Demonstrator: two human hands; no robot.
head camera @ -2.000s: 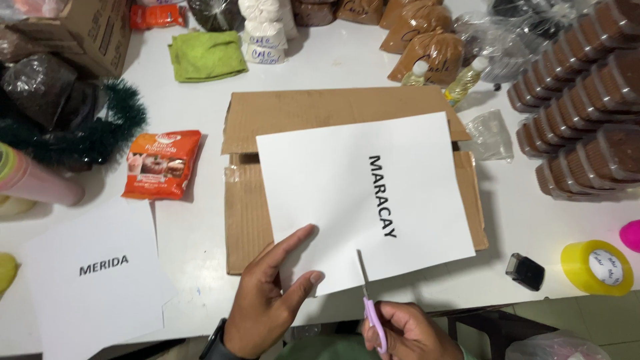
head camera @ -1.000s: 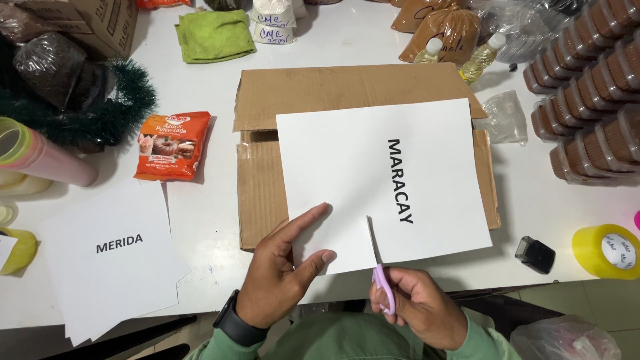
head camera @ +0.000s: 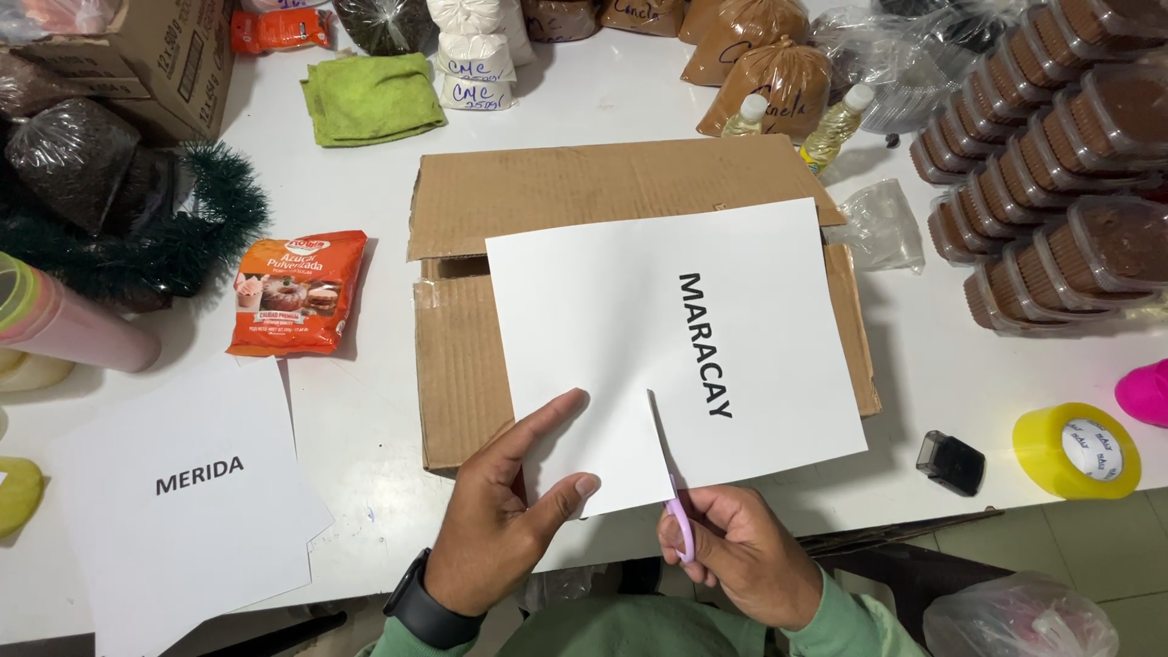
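Note:
A white paper sheet (head camera: pixel 593 310) printed with a large word lies over a closed-flap cardboard box (head camera: pixel 593 182). My left hand (head camera: pixel 511 511) holds the sheet's lower left part, with the thumb on top and the index finger stretched over it; the other fingers are hidden beneath. In my right hand (head camera: pixel 730 547) are scissors with purple handles (head camera: pixel 681 531). One blade shows above the paper, pointing away from me at the lower edge, left of the printed word; the other blade is hidden.
Printed sheets (head camera: pixel 192 547) and an orange sugar packet (head camera: pixel 299 294) lie left. A tape roll (head camera: pixel 1077 451) and small black object (head camera: pixel 950 463) are right, below stacked plastic containers (head camera: pixel 1058 228). Behind stand filled bags (head camera: pixel 766 87), small bottles (head camera: pixel 835 128) and a green cloth (head camera: pixel 372 99).
The scissors have moved in from the sheet's lower edge, and the visible blade now lies over the paper beside the printed word. Both hands keep their holds. The view has shifted slightly.

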